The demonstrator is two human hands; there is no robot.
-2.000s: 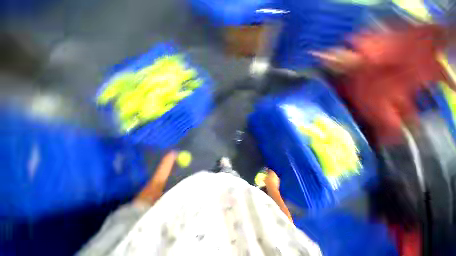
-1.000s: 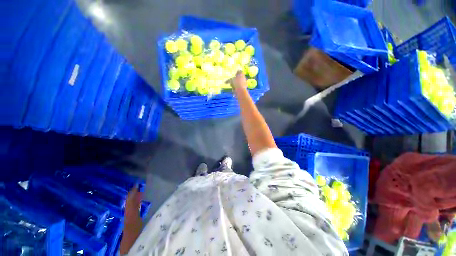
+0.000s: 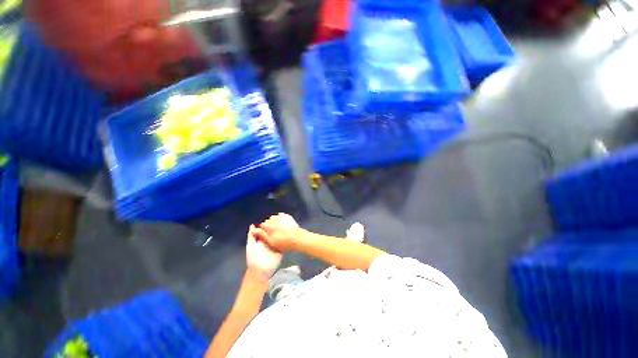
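Observation:
My left hand (image 3: 261, 256) and my right hand (image 3: 280, 232) are bare and touch each other in front of my body. The right hand lies over the left fingers. No object shows in them, but blur hides whether something small is between them. Beyond them at the upper left, a blue tote (image 3: 129, 150) on a stack holds bright yellow-green balls (image 3: 196, 124), some under glinting film. Neither hand touches the tote.
Another blue tote (image 3: 451, 70) with pale, shiny contents sits on crates at the upper middle. Stacked blue crates (image 3: 580, 280) stand at right. A brown box (image 3: 49, 220) is at left. A person in red (image 3: 119, 42) is at the upper left. A dark cable (image 3: 518, 136) lies on the floor.
The view has turned, and the totes now lie in different places. My right hand has left the yellow-green balls, and my two hands have come together.

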